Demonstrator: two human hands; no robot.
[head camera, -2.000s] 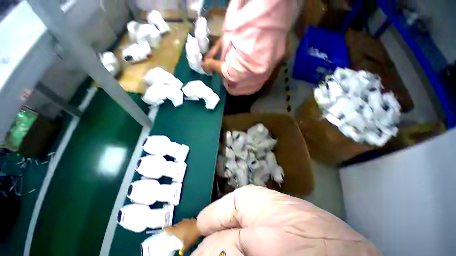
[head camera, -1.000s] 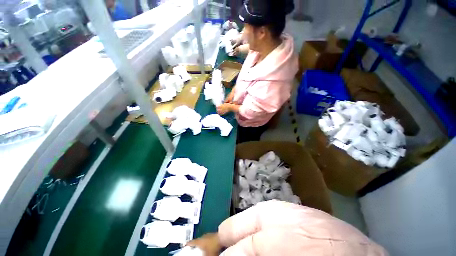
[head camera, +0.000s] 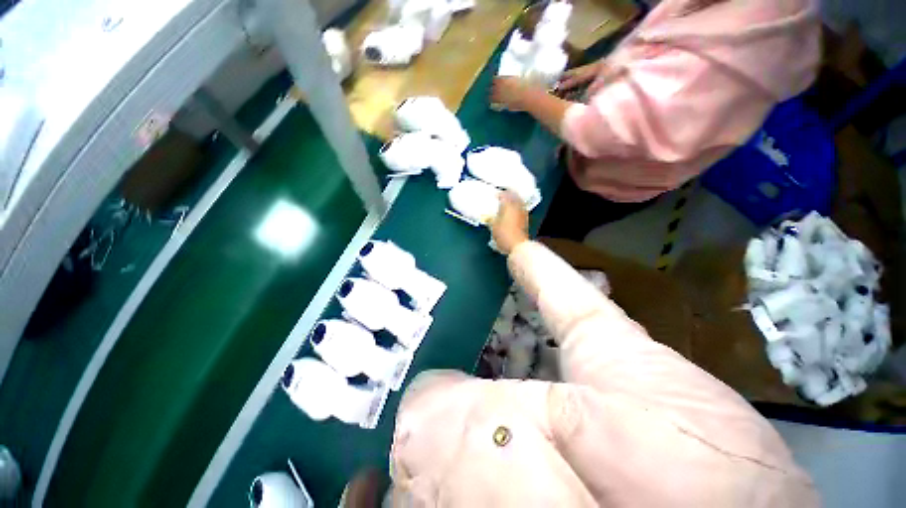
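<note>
My right hand (head camera: 511, 224) is stretched forward over the green bench, its fingers closed on a white security camera (head camera: 475, 201). That camera touches or nearly touches another white camera (head camera: 502, 171). My left hand (head camera: 365, 490) is blurred at the bottom edge and mostly cut off, so its fingers do not show. A white camera (head camera: 278, 491) with a dark lens lies left of it, partly cut off. Four cameras stand in a slanted row on the bench, the nearest one (head camera: 323, 389) with its lens to the left and its flat bracket to the right.
More white cameras (head camera: 422, 154) stand beyond my right hand, by a tan sheet (head camera: 373, 94). A person in pink (head camera: 685, 99) handles white units at the upper right. A green conveyor (head camera: 228, 298) runs left, past a grey post (head camera: 323, 99). Boxes of white units stand right.
My right arm has reached forward, from the near end of the row to the cameras by the other person. My left hand's edge and the lower-left camera now show. The view has shifted.
</note>
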